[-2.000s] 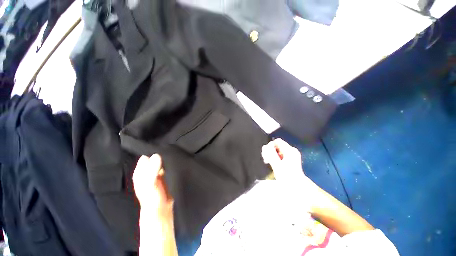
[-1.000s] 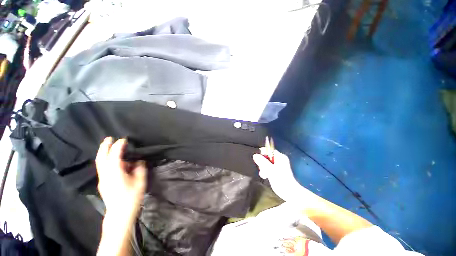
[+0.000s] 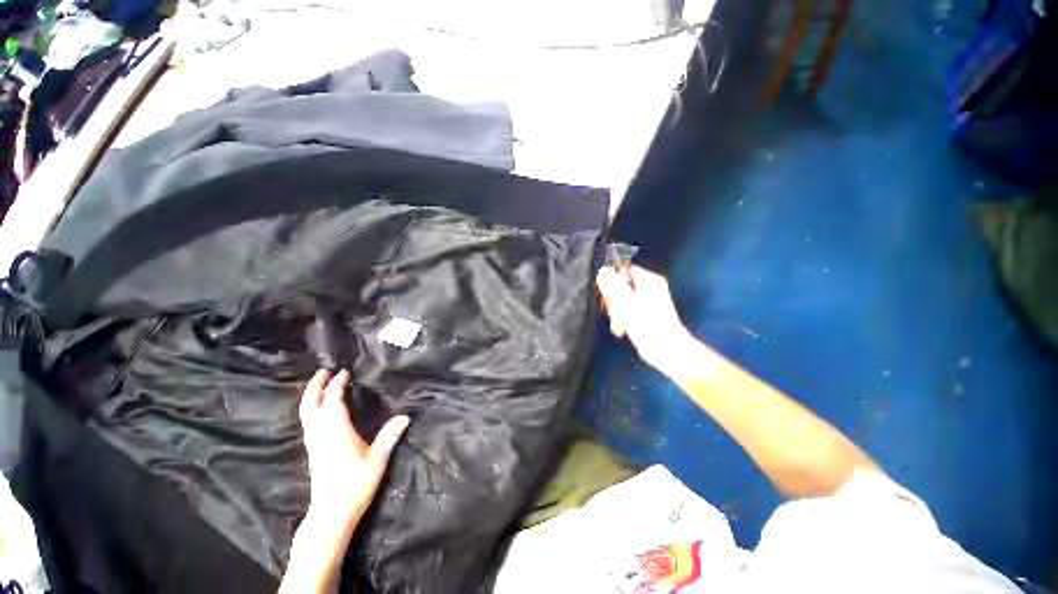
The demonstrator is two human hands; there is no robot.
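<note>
The black jacket (image 3: 348, 163) lies opened on the table, its shiny wrinkled lining (image 3: 487, 313) facing up. A small white label (image 3: 400, 332) shows on the lining. My left hand (image 3: 348, 453) rests on the lining with fingers spread, below the label. My right hand (image 3: 636, 308) is at the hem corner at the right edge of the jacket. The pale tips of the thread snips (image 3: 623, 258) stick up from it; the rest is hidden in the hand.
A grey jacket (image 3: 453, 125) lies behind the black one on the white table (image 3: 557, 87). Hanger hooks (image 3: 21, 273) show at the far left. The blue floor (image 3: 835, 302) is at the right, with a blue item (image 3: 1004, 75) and an orange-brown frame (image 3: 806, 46) at the top.
The jacket front is now folded open, showing far more lining and the label. My left hand has moved right and down onto the lining. My right hand has moved up to the hem corner.
</note>
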